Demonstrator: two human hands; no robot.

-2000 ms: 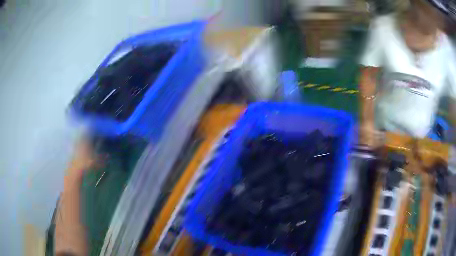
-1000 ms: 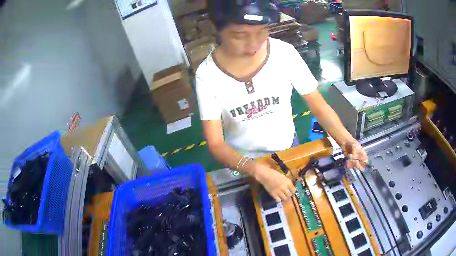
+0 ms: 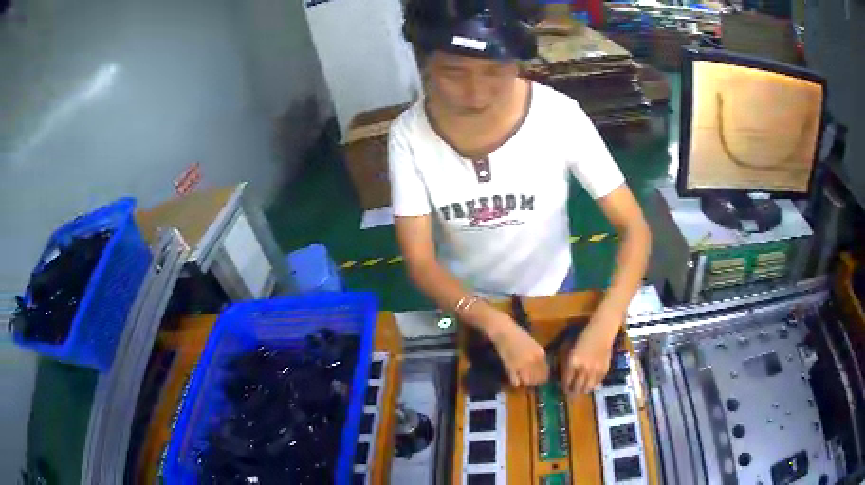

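Observation:
No hand of mine is in view. Nearest in front of me, an orange fixture tray (image 3: 512,426) has white socket rows with black squares on both sides and a green connector strip (image 3: 551,423) down its centre. Another person's two hands are on the tray's far part, over the top of the green strip. Black adapters (image 3: 486,368) with cords lie at the tray's far end, partly hidden by those hands. A blue perforated basket (image 3: 371,379) heaped with black adapters rests over another orange tray (image 3: 387,422) on the left.
A person in a white shirt (image 3: 507,218) stands across the line. A second blue basket (image 3: 121,284) of adapters is at far left beside metal rails (image 3: 128,379). A monitor (image 3: 752,128) stands on a cabinet. A grey plate with round holes (image 3: 759,407) lies at right.
The view has swung round and settled on the tray. The other person's hand at right has moved left and down, from beside the tray to its green strip.

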